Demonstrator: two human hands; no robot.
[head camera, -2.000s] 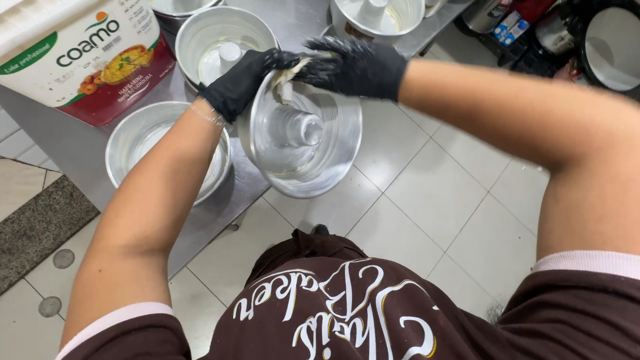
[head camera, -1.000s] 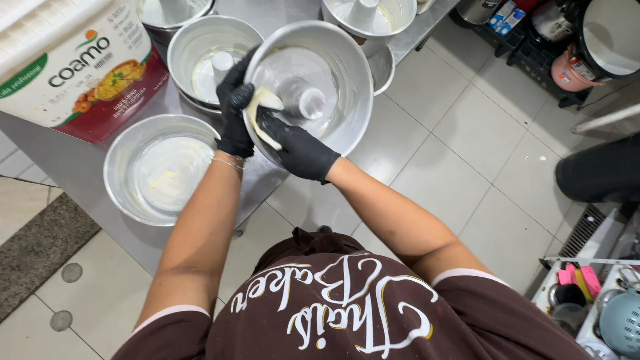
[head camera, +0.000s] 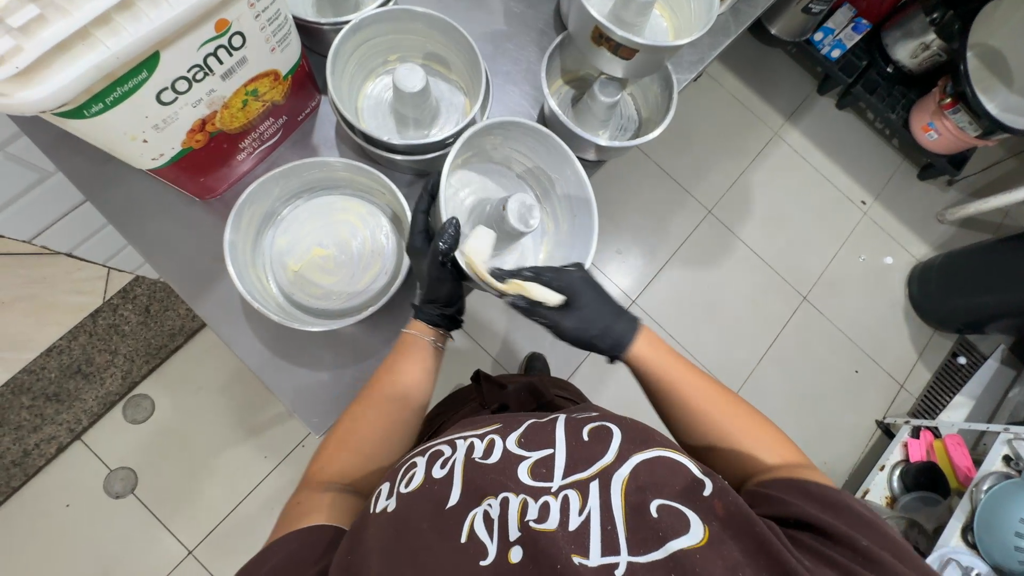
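Note:
My left hand (head camera: 440, 260), in a black glove, grips the near left wall of a tilted aluminium tube cake pan (head camera: 560, 188). In my gloved right hand (head camera: 572, 308) is a pale, greasy folded cloth or paper (head camera: 532, 292), held at the pan's near rim with one end inside. A round aluminium pan without a tube (head camera: 316, 300), streaked with yellowish grease, lies on the steel table to the left. Behind it, another tube pan (head camera: 410, 92) sits stacked on more pans. The fingers of my left hand are partly hidden by the held pan.
A large Coamo margarine tub (head camera: 232, 88) stands on the steel table (head camera: 272, 376) at the back left. More tube pans (head camera: 612, 132) are near the table's far right edge. A black crate (head camera: 848, 88) with containers and a black cylindrical object (head camera: 968, 284) are at the right.
My right hand has moved from the pan's far rim, two seconds ago, through its inside to the near rim. The pan, shown higher a second ago, is now lower. My left hand still holds it.

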